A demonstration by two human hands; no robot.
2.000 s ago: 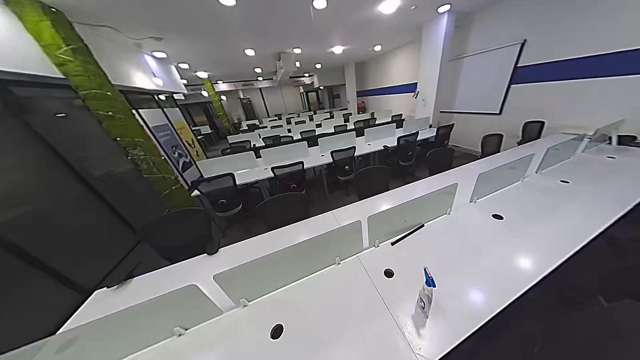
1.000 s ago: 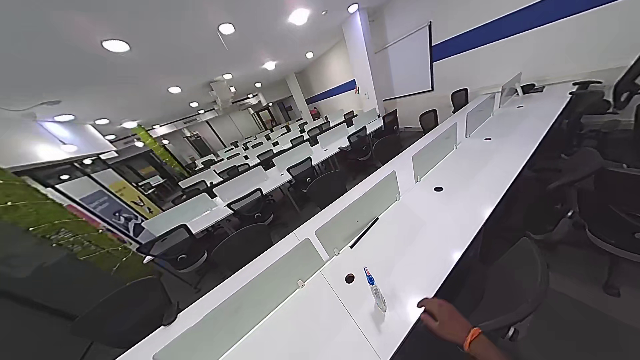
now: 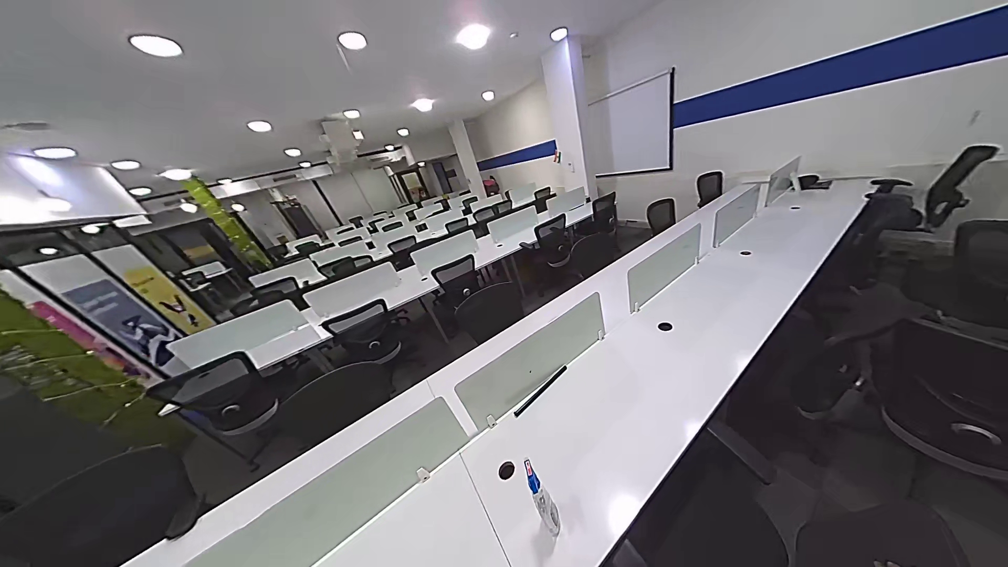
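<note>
Neither my left hand nor my right hand shows in the head view now. A clear spray bottle with a blue and red trigger head [image 3: 543, 500] stands on the long white desk [image 3: 606, 417], near its lower end. Just up and left of the bottle is a round black cable hole [image 3: 506, 470]. A thin black bar [image 3: 540, 391] lies on the desk beside a frosted glass divider [image 3: 535, 354].
Black office chairs [image 3: 945, 394] stand along the desk's right side. Beyond the dividers are further rows of white desks with mesh chairs [image 3: 366, 331]. A white pillar [image 3: 568, 118] and a projector screen [image 3: 636, 126] are at the back.
A hand with an orange wristband, at the desk's right edge one second ago, has gone out of view. The view has swung and tilted. The bottle and the black bar remain on the desk.
</note>
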